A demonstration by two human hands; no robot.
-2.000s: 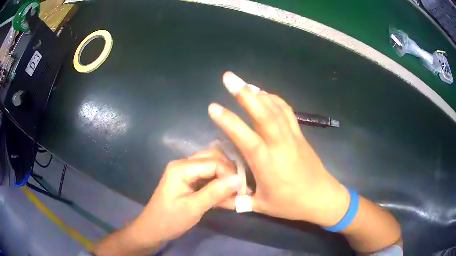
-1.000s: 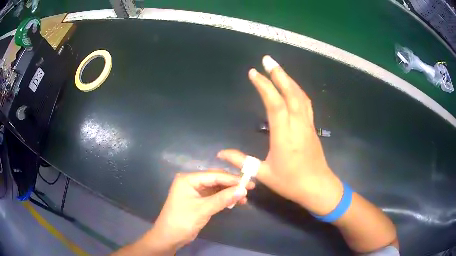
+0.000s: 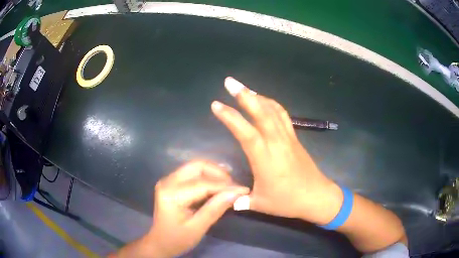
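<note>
My left hand is at the lower middle, its thumb and fingertips pinched at the white tape wrap on my right thumb. The loose end of the tape is hidden or blurred. My right hand is held over the bench with its fingers apart and pointing up-left, holding nothing. White tape also covers a fingertip of it. A blue band is on my right wrist. A dark pen-sized tool with a short metallic tip lies on the bench, partly behind my right hand.
A cream-yellow tape roll lies at the upper left of the dark bench, beside a black machine. A pale rail borders the green conveyor, where a plastic-bagged white cord lies. Brass pieces show at the right edge.
The white strip that stretched from my right thumb to my left fingers no longer shows clearly. My right hand has tilted left and my left fingers have closed in by its thumb. The bagged cord has moved right.
</note>
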